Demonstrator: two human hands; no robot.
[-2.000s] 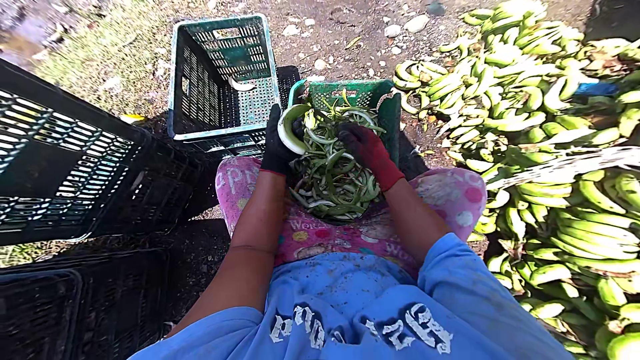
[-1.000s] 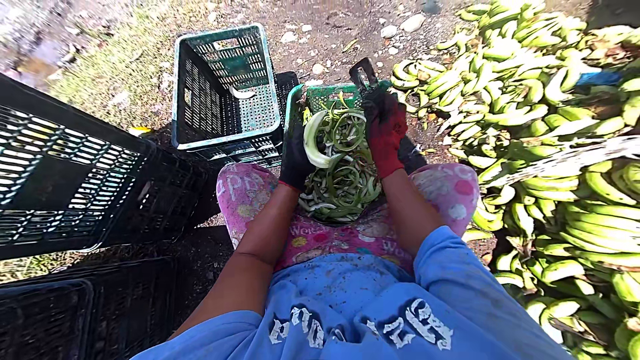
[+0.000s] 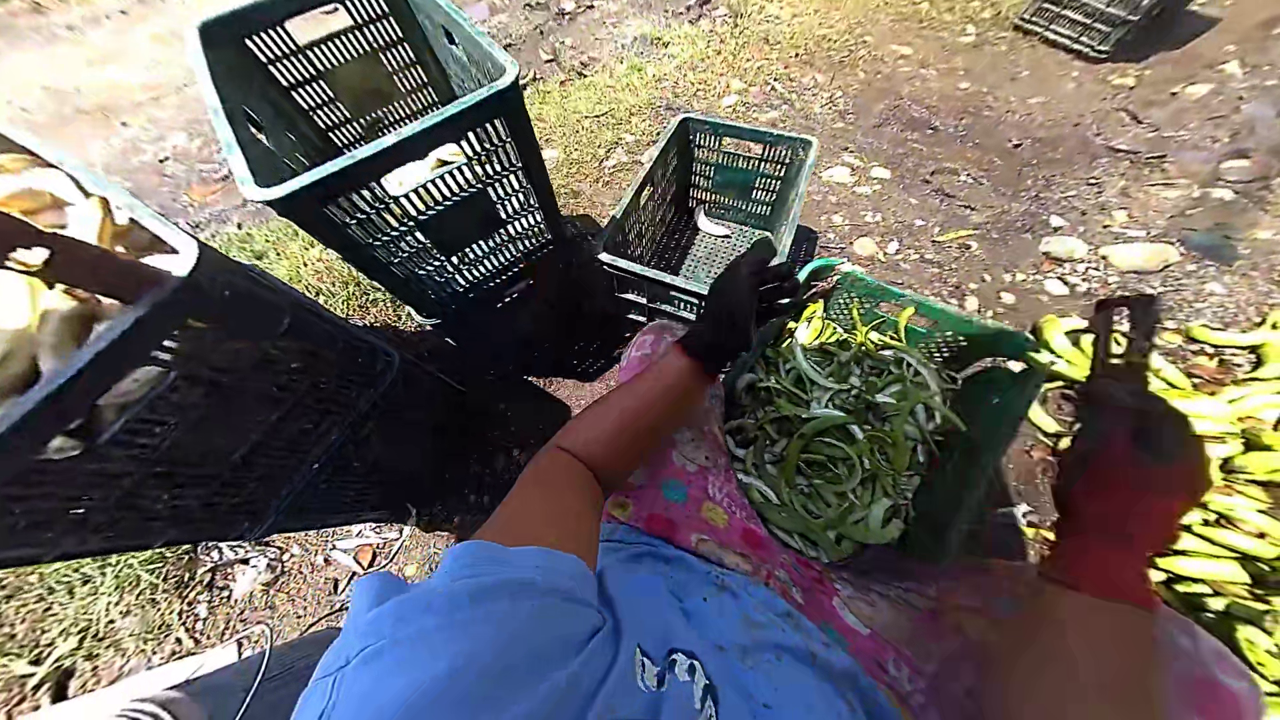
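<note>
My left hand (image 3: 738, 308), in a black glove, hangs by the near right corner of a low plastic crate (image 3: 655, 272), beside the green crate (image 3: 985, 325). Its fingers look apart, and nothing shows in them. One pale curved piece of peeled fruit (image 3: 712, 224) lies inside the low crate. Green peel strips (image 3: 835, 430) are heaped in the green crate between my legs. On the right, my blurred right hand (image 3: 1130, 480), in a red and black glove, is closed on a dark flat tool with a slotted end (image 3: 1122, 335), above the green bananas or plantains (image 3: 1225, 440).
A taller stacked crate (image 3: 440, 215) stands left of the low one. Nearer on the left, another dark crate (image 3: 200, 420) holds pale peeled pieces (image 3: 60, 280). A further crate (image 3: 1088, 25) lies at the top right. Stones (image 3: 1138, 257) are scattered on the ground.
The curved piece that my left hand held is out of it. My right hand, with the tool, has moved right, away from the green crate. The view has swung left.
</note>
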